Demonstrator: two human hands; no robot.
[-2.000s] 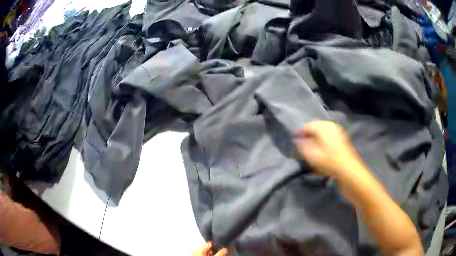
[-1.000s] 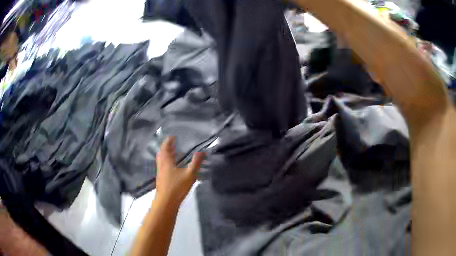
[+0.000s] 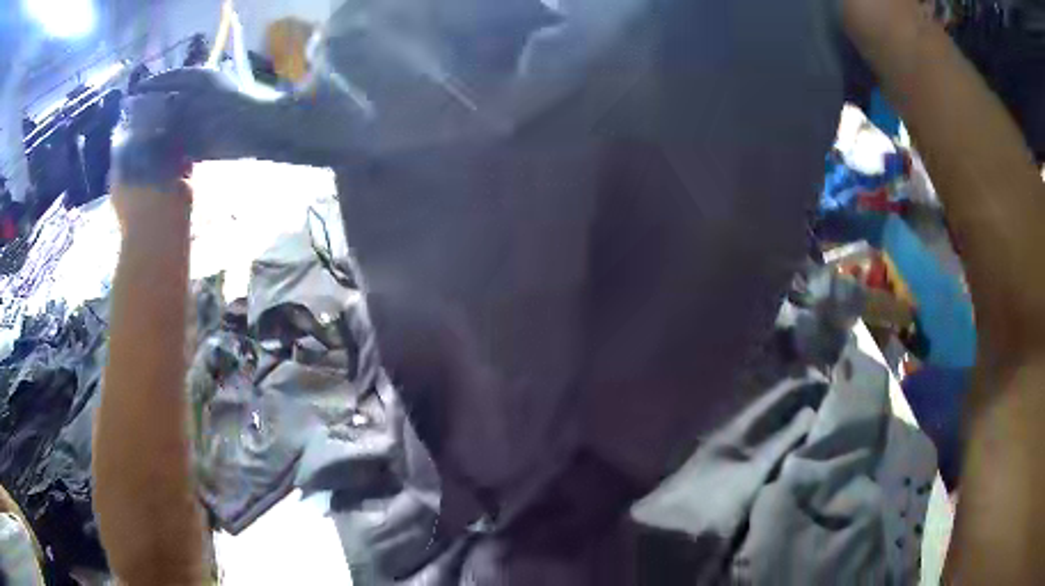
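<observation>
A dark grey garment [image 3: 584, 229] hangs raised in front of me and fills the middle of the head view. It is blurred, with its lower part narrowing down over the table. My left hand [image 3: 151, 149] is raised at upper left, dark and blurred, at the end of a stretched strip of the garment; its fingers are not clear, but it appears to grip the cloth. My right forearm rises along the right side. My right hand is cut off by the top edge.
More grey garments [image 3: 802, 469] lie heaped on the white table [image 3: 281, 538], with a darker creased pile [image 3: 46, 378] at left. Blue, red and white items [image 3: 865, 189] are at right. Part of a person's head [image 3: 289, 48] shows behind the raised garment.
The dark garment has risen and spread across the view. My left hand has moved from over the table up to the upper left. My view has tilted upward.
</observation>
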